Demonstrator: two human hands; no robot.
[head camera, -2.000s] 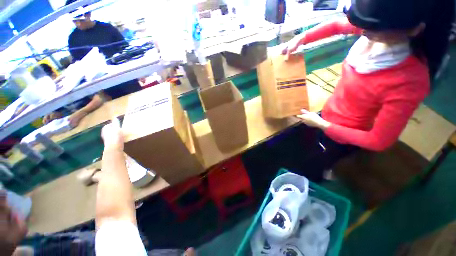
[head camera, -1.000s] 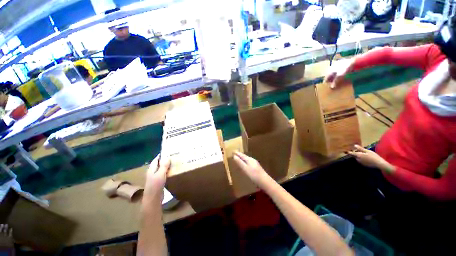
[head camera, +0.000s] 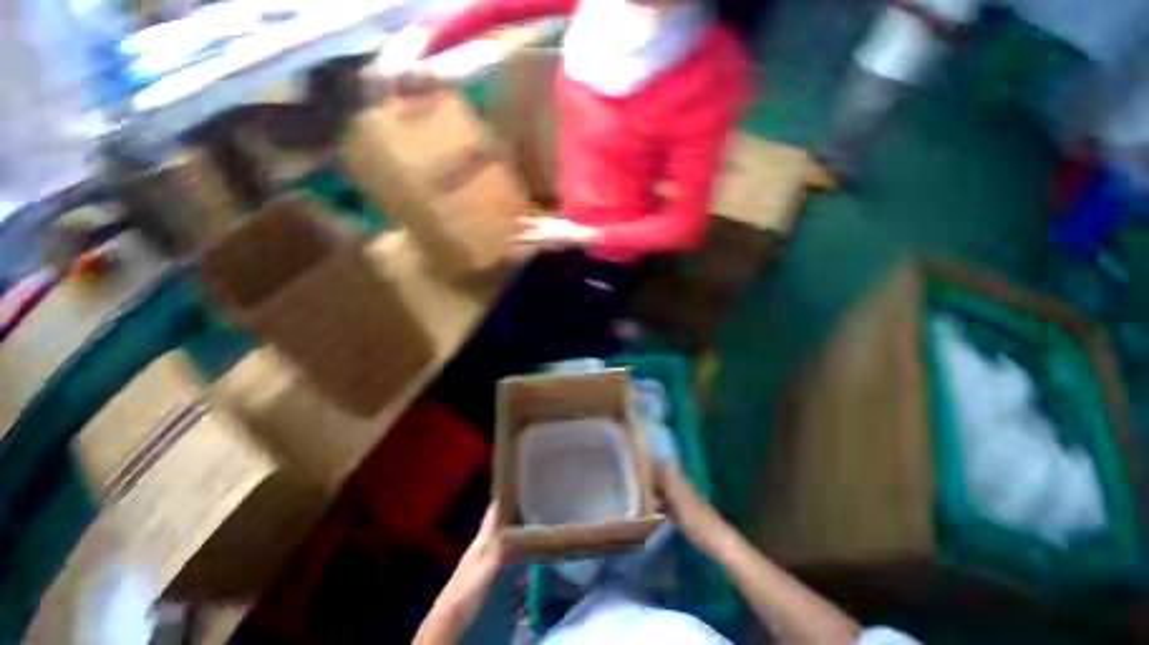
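Observation:
A small open-topped brown box (head camera: 573, 539) is in front of me, above the product crate, with a pale rounded piece (head camera: 573, 469) inside. My left hand (head camera: 484, 548) holds the box at its lower left corner. My right hand (head camera: 680, 498) is at its right side, fingers against the wall. The fingers are blurred and partly hidden by the box. The green product crate (head camera: 716, 561) shows below and behind the box, with whitish bagged pieces in it.
Left, on the bench (head camera: 441, 306), stand a printed carton (head camera: 189, 473) and an open tall box (head camera: 334, 315). A person in red (head camera: 649, 151) holds another box (head camera: 441, 176). A red stool (head camera: 422, 466) is under the bench. Right, a large carton (head camera: 851, 428) surrounds a green liner crate (head camera: 945, 485) of white pieces.
My view has swung right and down. My hands have left the printed carton and bench and now hold the small open box. The large carton and liner crate have come into view.

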